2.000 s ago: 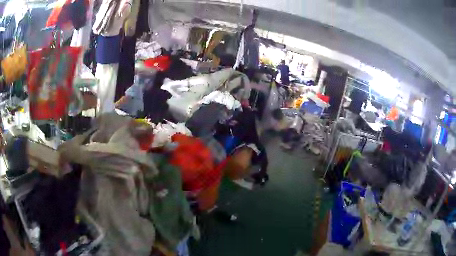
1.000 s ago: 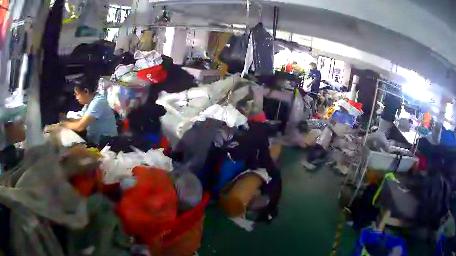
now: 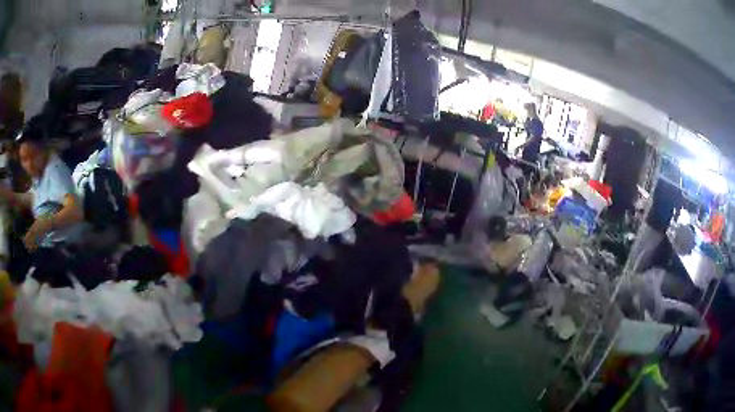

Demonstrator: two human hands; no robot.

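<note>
Neither of my hands is in the picture. Nearest in front of me is a large heap of cloth with pale beige fabric (image 3: 266,157), crumpled white pieces (image 3: 302,211) and dark grey garments (image 3: 242,261). A tan-brown rounded object (image 3: 326,378), unclear, lies low in front of the heap beside a blue item (image 3: 302,334). White crumpled pieces (image 3: 113,310) lie at the lower left above orange-red cloth (image 3: 76,366). The view is blurred.
A green floor aisle (image 3: 475,354) runs ahead. A seated person (image 3: 56,197) in light blue is at the left edge. Scraps (image 3: 556,298) lie at the aisle's right. A white bin (image 3: 657,336) and thin metal rack stand right. Another person (image 3: 533,131) is far back.
The view has moved forward along the aisle. The heap appears larger and nearer. The hanging clothes and beige garments at the left have left the picture, and the seated person has shifted to the left edge.
</note>
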